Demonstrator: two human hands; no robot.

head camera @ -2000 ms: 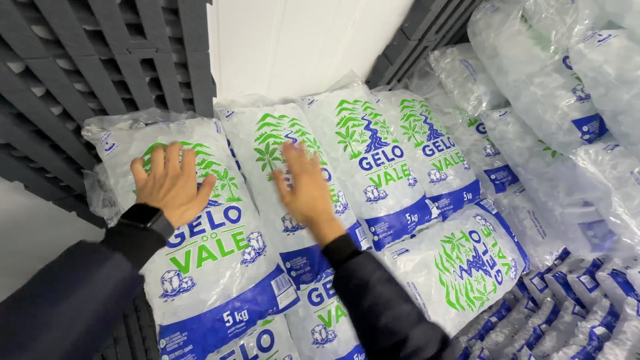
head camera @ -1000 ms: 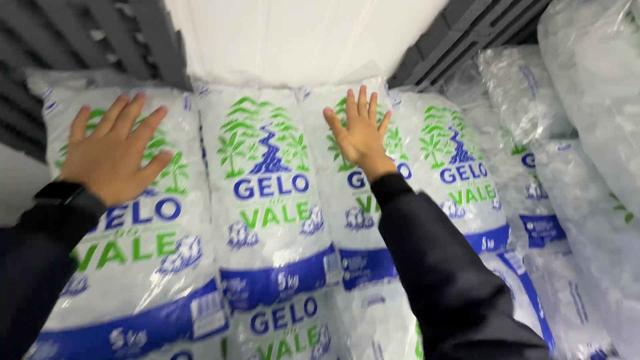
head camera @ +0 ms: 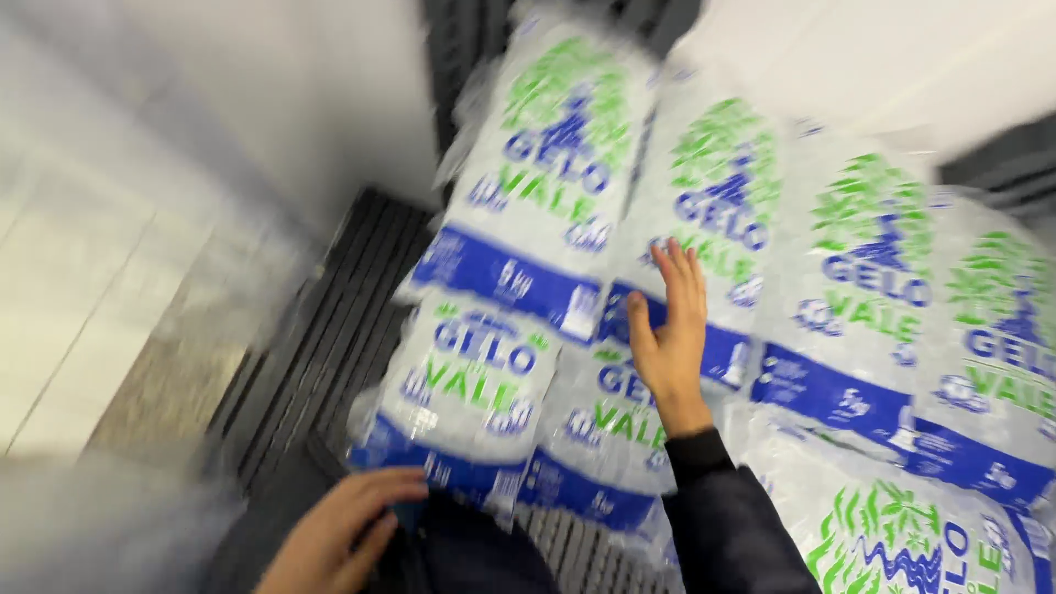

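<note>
Plastic bags of ice (head camera: 569, 140) with green and blue print lie side by side in rows on a black slatted plastic pallet (head camera: 330, 322). My right hand (head camera: 676, 346), fingers apart, is over the second bag of the back row (head camera: 709, 198), near its blue band; whether it touches is unclear. At the bottom, my left hand (head camera: 355, 528) is blurred, close to the lower edge of the front-left bag (head camera: 470, 371), with its fingers bent and nothing visible in them. One more bag (head camera: 907, 528) lies turned sideways at the lower right.
A pale wall (head camera: 841, 58) rises behind the bags. Dark slatted plastic (head camera: 1006, 157) stands at the right. On the left are a blurred whitish surface (head camera: 346, 82) and light floor tiles (head camera: 74, 305) with a worn brownish patch (head camera: 165, 355).
My left hand has come off the leftmost back bag and moved down to the front edge. My right hand has moved down along the bags. The view has swung left.
</note>
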